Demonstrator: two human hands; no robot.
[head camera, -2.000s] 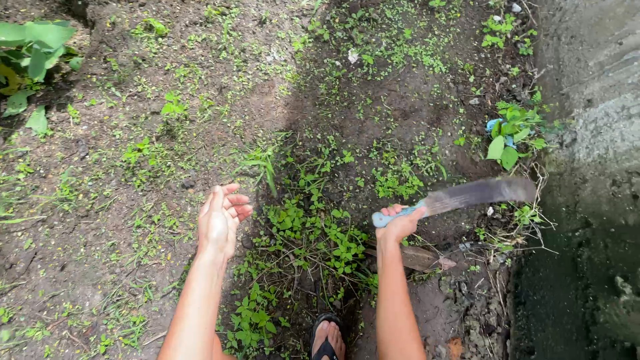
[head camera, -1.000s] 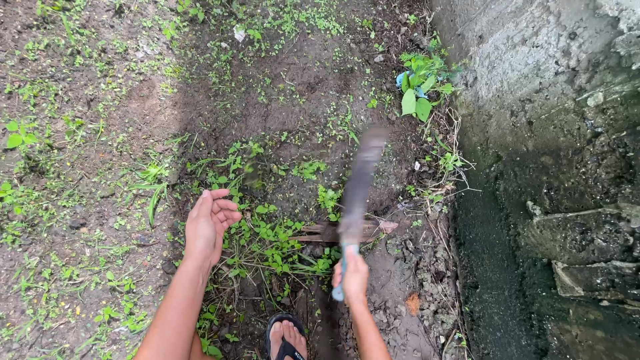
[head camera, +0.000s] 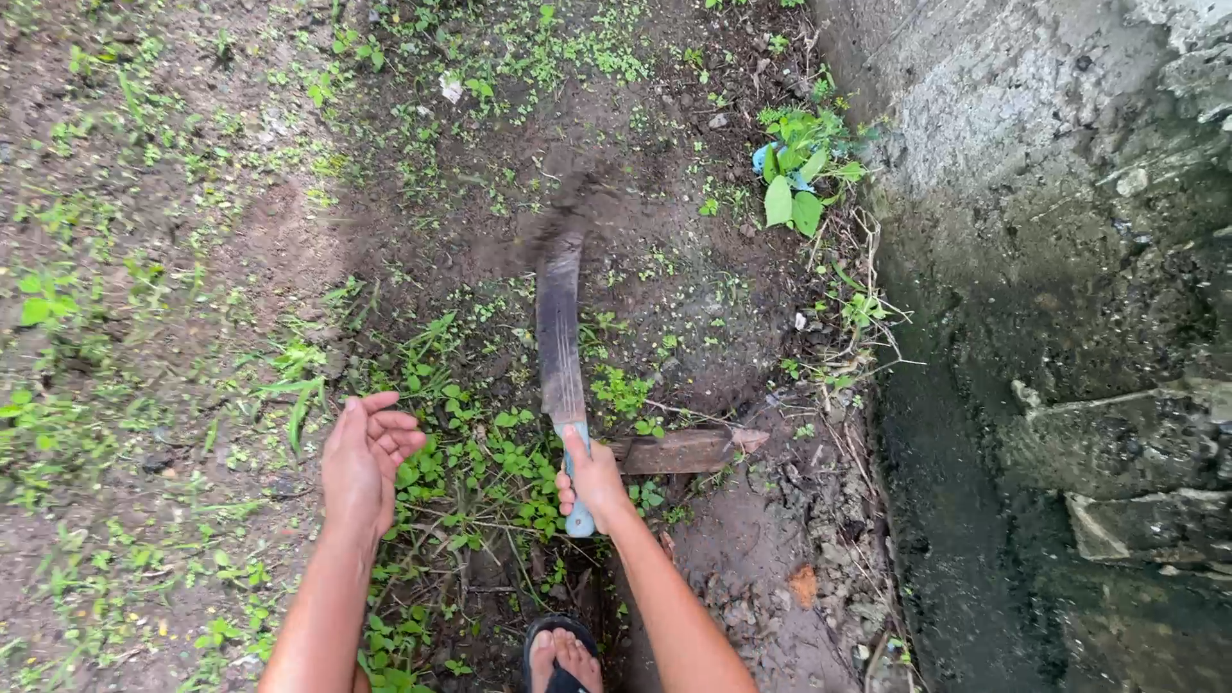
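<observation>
My right hand (head camera: 592, 481) grips the pale blue handle of a machete (head camera: 559, 327). The worn, dark blade points away from me, and its far end meets the soil, where dark earth is blurred around the tip. My left hand (head camera: 366, 462) is held to the left with its fingers loosely curled and nothing in it. Low green weeds (head camera: 481, 452) grow between and below the two hands. A short piece of wood (head camera: 679, 451) lies on the ground just right of my right hand.
A rough, stained concrete wall (head camera: 1011, 289) runs along the right side. At its foot stands a leafy plant (head camera: 794, 207) with a bit of blue material, above dry stems (head camera: 857, 356). My foot in a black flip-flop (head camera: 561, 659) is at the bottom.
The machete has swung from pointing right, two seconds ago, to pointing forward with its tip at the soil. My left hand stays empty. The view has shifted toward the wall.
</observation>
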